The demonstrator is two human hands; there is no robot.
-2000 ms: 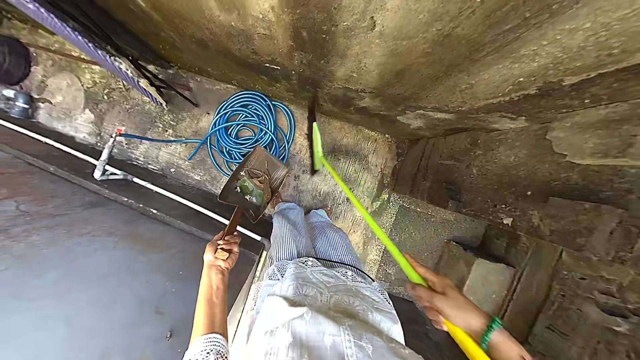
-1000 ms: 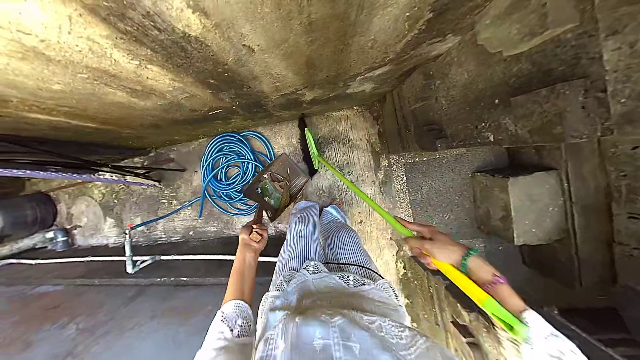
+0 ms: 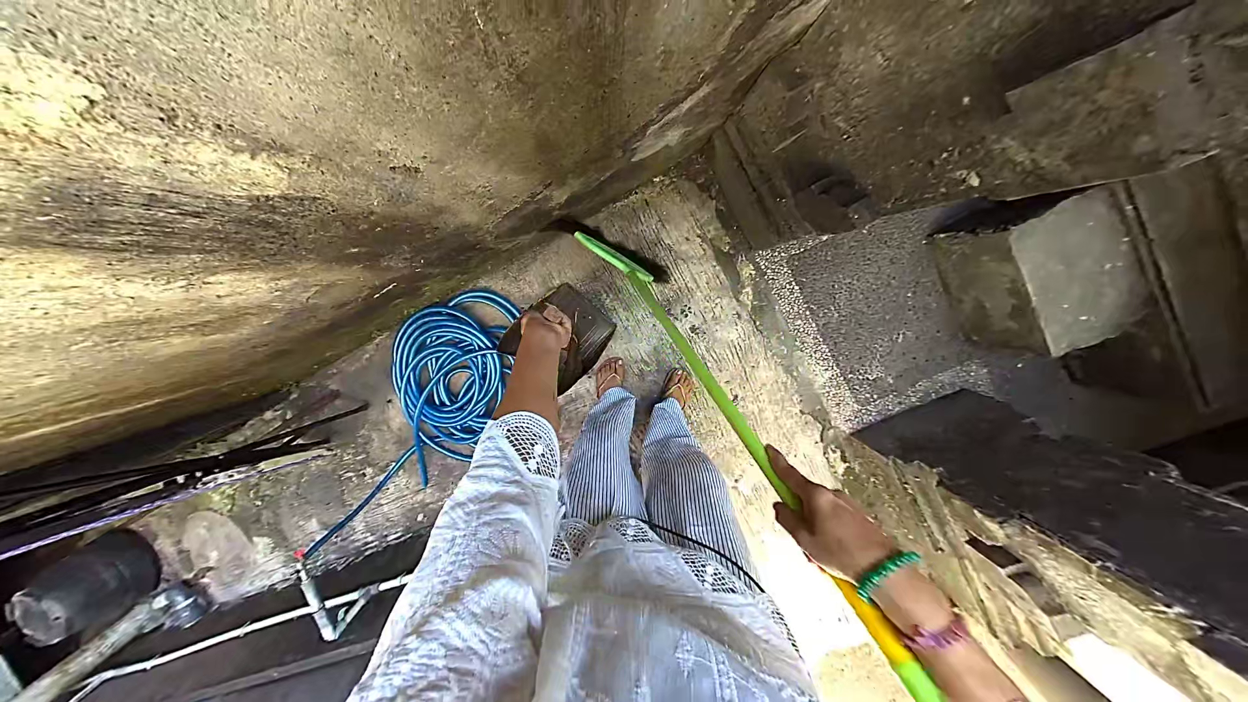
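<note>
My right hand (image 3: 834, 517) grips the green and yellow handle of a broom (image 3: 710, 382), whose green head with dark bristles rests on the concrete floor, right of the dustpan and near the wall's foot. With my left hand (image 3: 546, 330) I hold a dark brown dustpan (image 3: 591, 327) low over the floor, in front of my sandalled feet. The hand and forearm cover its handle and part of its pan, and what lies inside cannot be made out. A coiled blue hose (image 3: 441, 375) lies just left of the dustpan.
A stained concrete wall (image 3: 341, 146) runs along the far side. White pipes (image 3: 317, 604) and a dark bucket-like container (image 3: 88, 585) are at lower left, near black cables (image 3: 234, 458). Concrete blocks (image 3: 1082, 273) and a raised pebbled surface (image 3: 868, 302) stand at right.
My left hand has gone forward over the dustpan, which now shows a more closed, darker side; its inside with debris showed earlier. The view has shifted and turned.
</note>
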